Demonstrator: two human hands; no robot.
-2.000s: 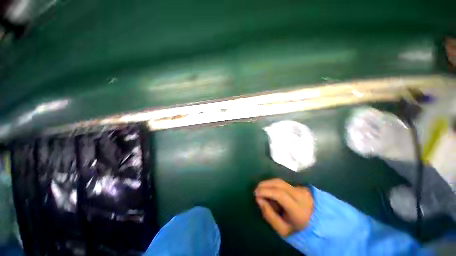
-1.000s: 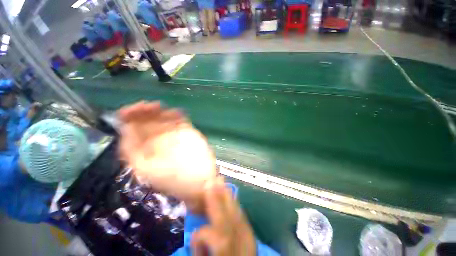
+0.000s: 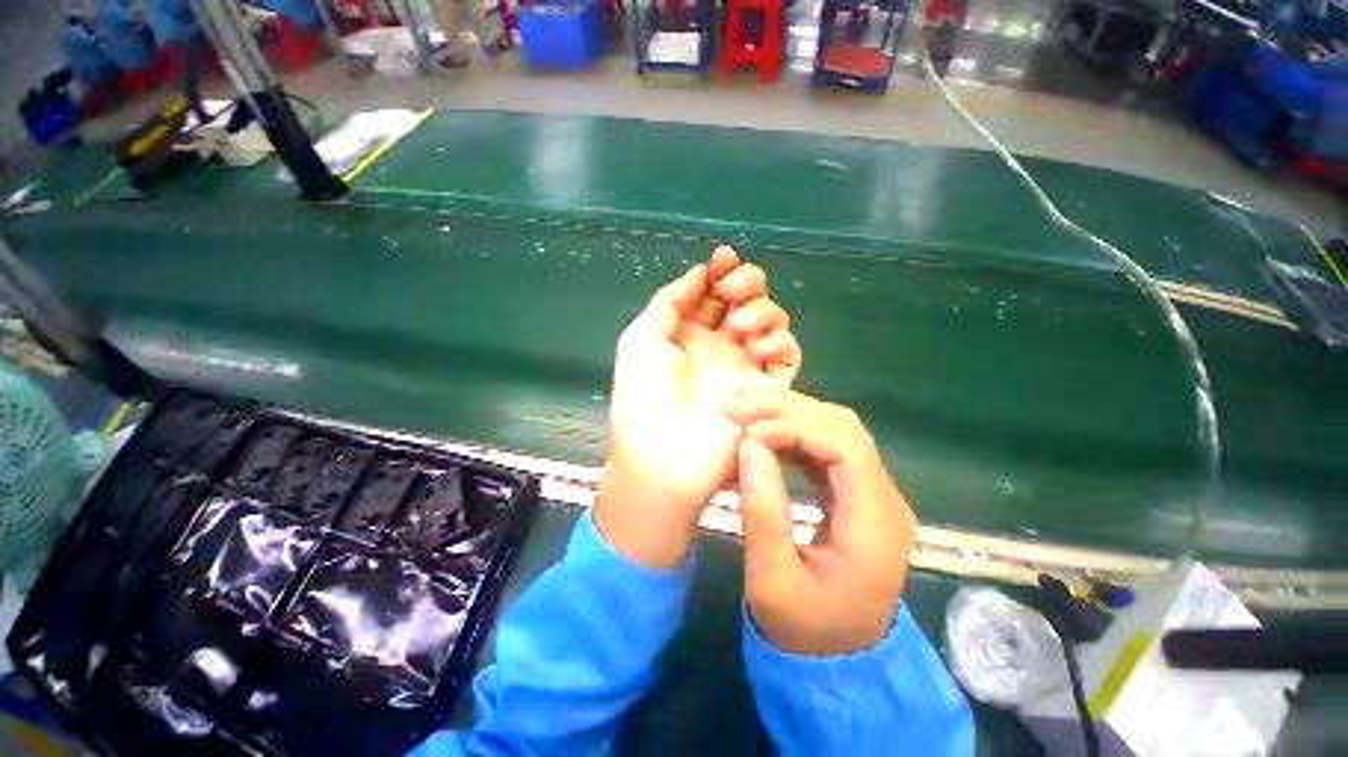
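Observation:
My left hand (image 3: 692,392) is palm up above the belt, fingers loosely curled; its palm is washed out by glare and no part shows on it. My right hand (image 3: 828,518) is beside it, thumb and index fingertips close together at the edge of the left palm. Whether a tiny part is between them cannot be told. A black compartment tray (image 3: 296,584) lies at the left, with shiny film and small dark bits in its upper pockets. A crinkled clear bag (image 3: 998,643) lies right of my right sleeve.
The green belt (image 3: 518,318) lies beyond the pale rail (image 3: 961,550). A thin black cable (image 3: 1076,680), a white carton (image 3: 1205,666) and a thick black bar are at the right. A long clear tube (image 3: 1101,252) curves over the belt. A fan (image 3: 30,473) is at the left edge.
The view has turned right from the tray. The hands, overlapping and blurred before, are now side by side over the belt. One of the two bags no longer shows.

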